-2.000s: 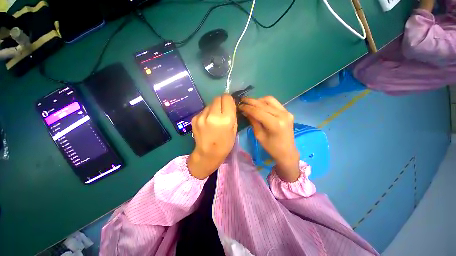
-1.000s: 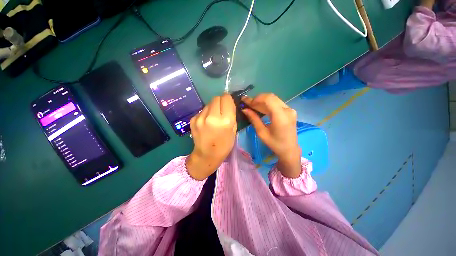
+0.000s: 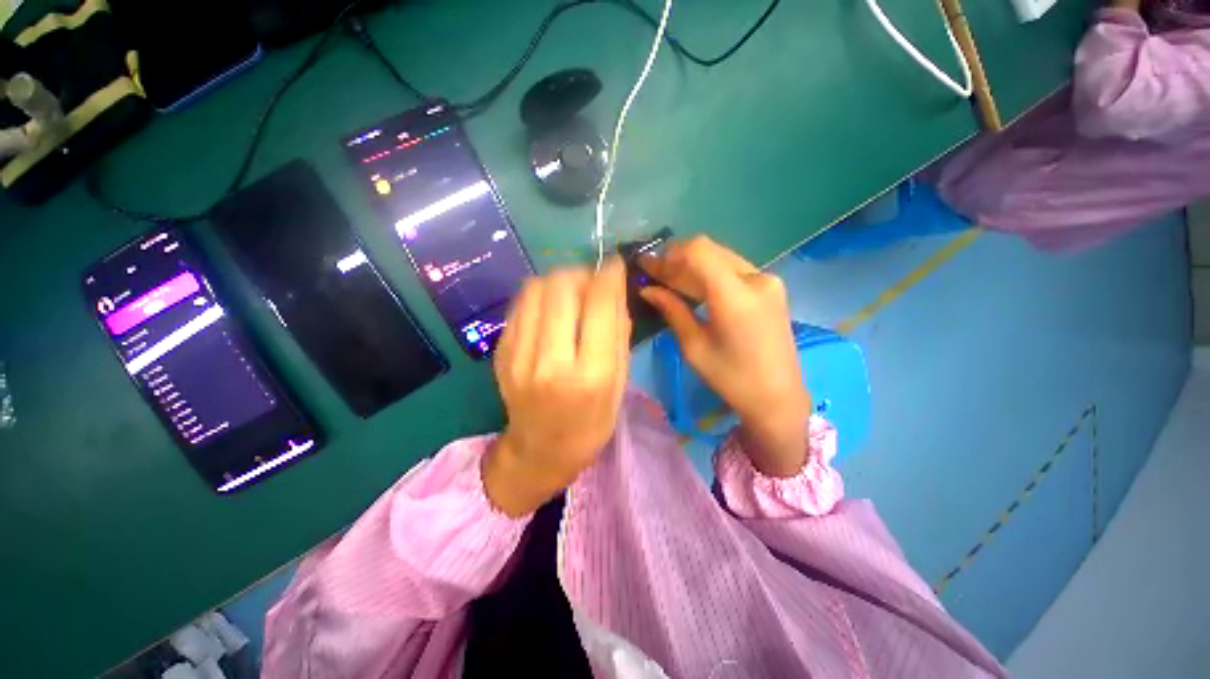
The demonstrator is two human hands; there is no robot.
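My right hand (image 3: 730, 325) pinches a small black object (image 3: 646, 252), perhaps a charging case, over the bench's front edge. My left hand (image 3: 564, 365) is beside it, slightly blurred, with its fingertips closed at the lower end of a thin white cable (image 3: 621, 133). The cable's plug is hidden by the fingers. A round black case (image 3: 569, 159) stands with its lid up on the green bench (image 3: 756, 159), behind my hands. A phone with a lit dark screen (image 3: 441, 226) lies left of my left hand.
A dark-screened phone (image 3: 332, 289) and a purple-lit phone (image 3: 199, 358) lie further left. Black cables (image 3: 531, 60) run behind. A black fixture with yellow tape (image 3: 67, 100) is at the upper left. A blue stool (image 3: 829, 385) and another person's pink sleeve (image 3: 1128, 80) are right.
My left hand has shifted slightly left and its fingers have spread a little around the cable end. My right hand has moved slightly right and keeps hold of the black object.
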